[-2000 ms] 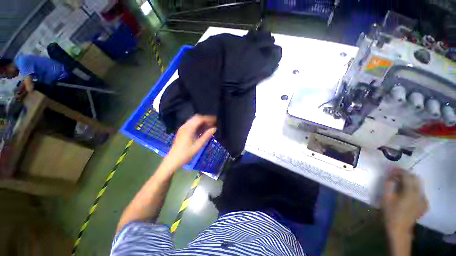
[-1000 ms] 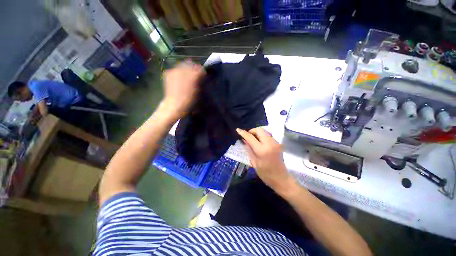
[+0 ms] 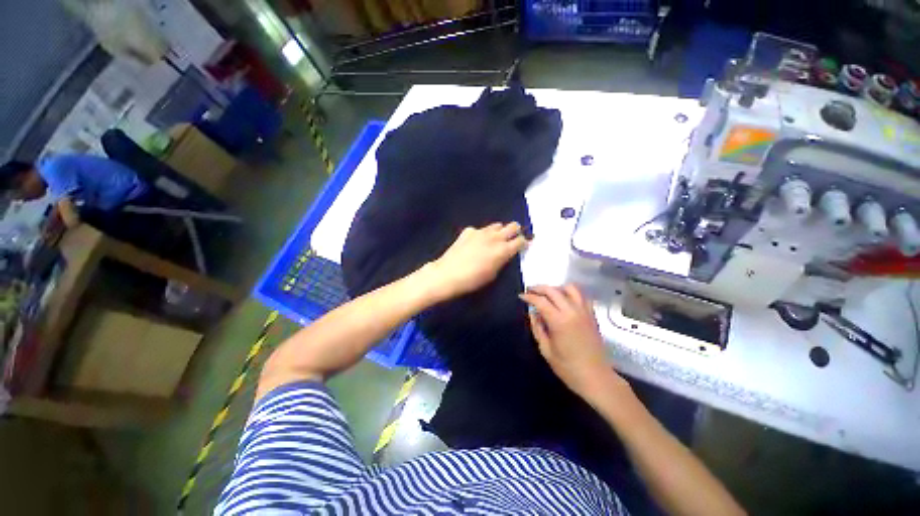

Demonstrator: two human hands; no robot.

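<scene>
The black garment body (image 3: 434,191) lies spread over the left end of the white table and hangs over the front edge towards my lap. My left hand (image 3: 482,254) rests on top of the cloth near its right edge, fingers bent; whether it pinches the fabric cannot be told. My right hand (image 3: 561,320) is at the cloth's right edge by the table's front, its thumb and fingertips touching the edge; its grip is unclear. The overlock machine (image 3: 807,151) stands to the right, with no cloth at its presser foot (image 3: 674,234).
A blue crate (image 3: 288,272) is under and beside the table's left end. The table ruler (image 3: 696,388) runs along the front edge. Thread cones (image 3: 855,77) stand behind the machine. A person in blue (image 3: 93,181) sits at the far left near a cardboard box (image 3: 131,338).
My left hand has come down from the raised cloth onto its top. The garment has gone from bunched to spread and hangs further towards my lap. My right hand has shifted slightly right and down.
</scene>
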